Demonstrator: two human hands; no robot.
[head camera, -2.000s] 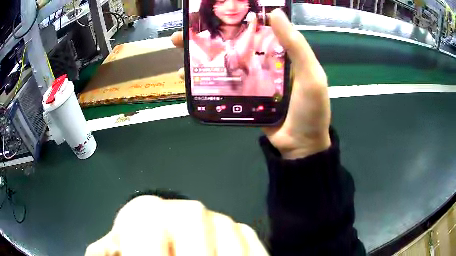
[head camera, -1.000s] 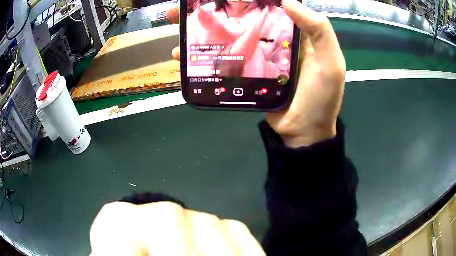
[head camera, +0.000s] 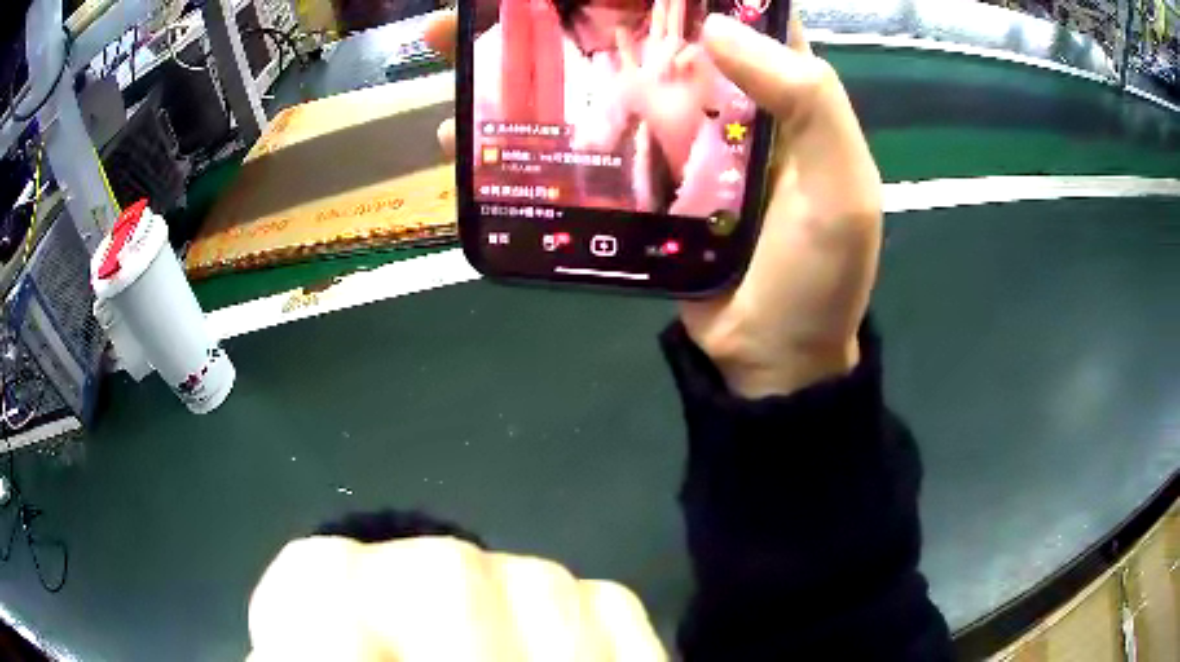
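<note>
A smartphone (head camera: 602, 246) with a lit screen shows a video of a person in pink, and the top frame edge cuts it off. My right hand (head camera: 809, 220) holds it upright above the bench, thumb over the screen's right side and fingertips at its left edge. My left hand (head camera: 453, 608) is very close at the bottom edge, overexposed and cut off. Its fingers look curled into a fist with a dark cuff behind; nothing shows in it, but its inside is hidden.
A white tumbler (head camera: 166, 310) with a red lid stands on the dark green bench at left. Beyond the white rail (head camera: 349, 287) lies a flat brown carton (head camera: 324, 194). A vented equipment chassis (head camera: 58, 304) and a thin black cable (head camera: 45, 556) are at far left. Brown cardboard (head camera: 1100, 608) is at lower right.
The phone and my right hand sit slightly higher in view than two seconds ago, and the phone is a little further left. The video picture has changed. My left hand stays low, nearly unchanged.
</note>
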